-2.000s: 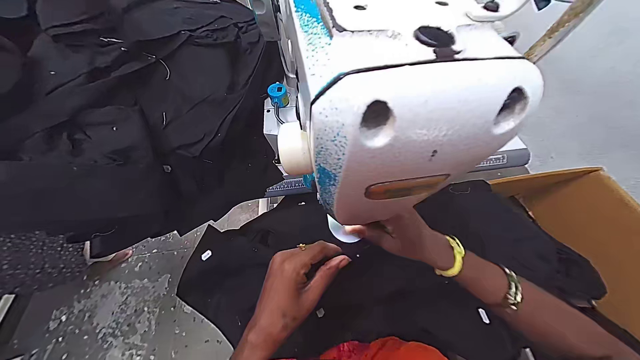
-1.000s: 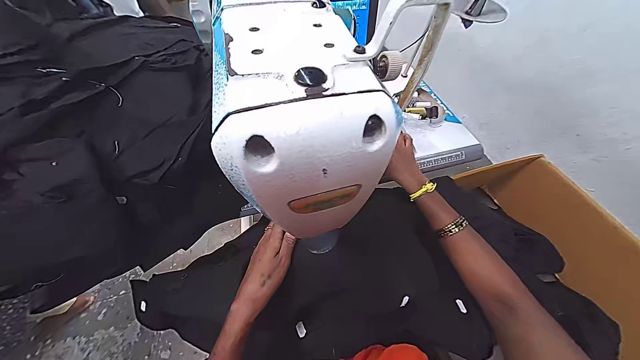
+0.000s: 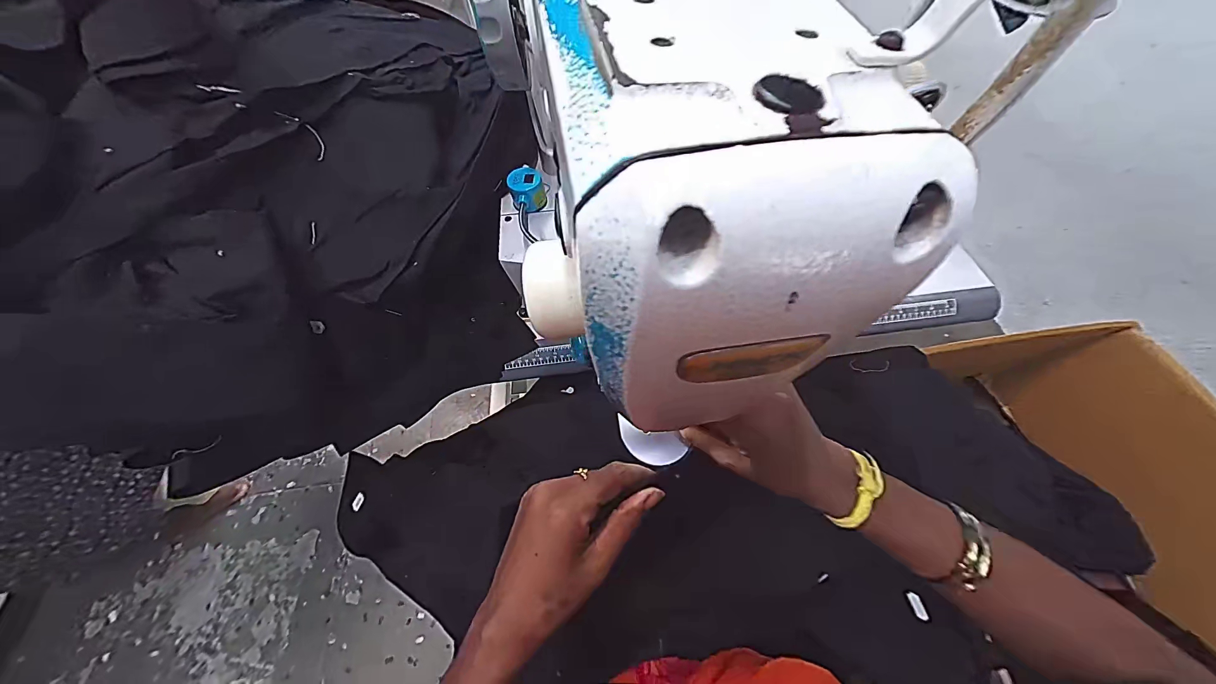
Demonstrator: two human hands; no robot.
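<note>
Black fabric (image 3: 722, 560) lies spread below the head of a white and blue sewing machine (image 3: 779, 256). My left hand (image 3: 579, 532) rests on this cloth, thumb and forefinger bent close together near a round white disc (image 3: 654, 442) under the machine head. Whether it pinches the cloth cannot be seen. Just right of the disc is my right hand (image 3: 769, 442), its fingers partly hidden by the machine head. A yellow band and metal bangles are on that arm. Small white tags (image 3: 917, 606) lie on the cloth.
A large heap of black fabric (image 3: 218, 247) fills the left side. An open cardboard box (image 3: 1121, 427) stands at the right, with black cloth against it. At lower left, a person's foot (image 3: 228, 492) shows on the speckled floor (image 3: 209, 598).
My right hand has come back from beside the machine to near the disc. My left hand, partly behind the machine head a second ago, shows fully. The view has shifted.
</note>
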